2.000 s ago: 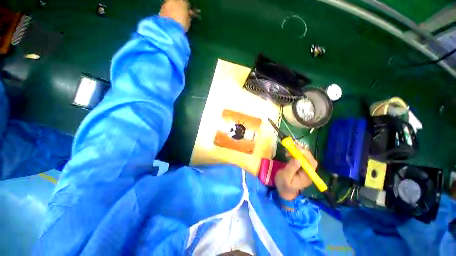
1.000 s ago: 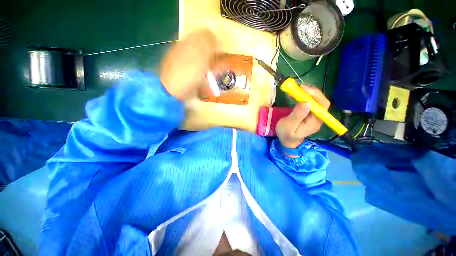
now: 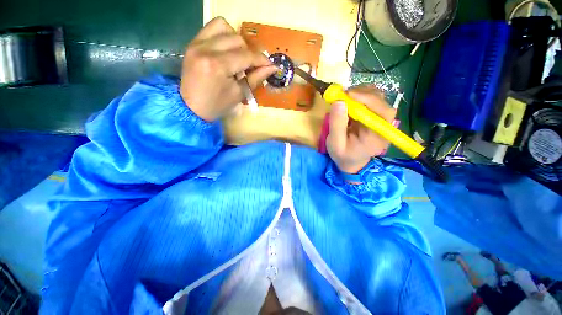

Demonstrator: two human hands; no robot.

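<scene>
The orange-brown soldering fixture (image 3: 299, 43) lies on the pale work board (image 3: 277, 126), with a dark round workpiece (image 3: 281, 70) at its centre. My left hand (image 3: 219, 71) is pinched at the workpiece's left edge; a thin pale stick (image 3: 250, 98) shows below its fingers. Whether the fingertips also hold solder wire is too small to tell. My right hand (image 3: 357, 129) grips the yellow soldering iron (image 3: 376, 120), its tip at the workpiece's right edge; contact cannot be made out.
The solder spool (image 3: 31, 56) is at far left. A pot with silvery bits (image 3: 410, 18) stands beyond the board. The blue soldering station (image 3: 469, 77), yellow sponge block (image 3: 510, 122) and black fan (image 3: 545, 144) are at right. A pink pad (image 3: 324, 132) is partly behind my right hand.
My left hand came back from the far left to the workpiece, with its fingers now at the disc. My right hand has brought the iron's tip left to the disc. The view has shifted.
</scene>
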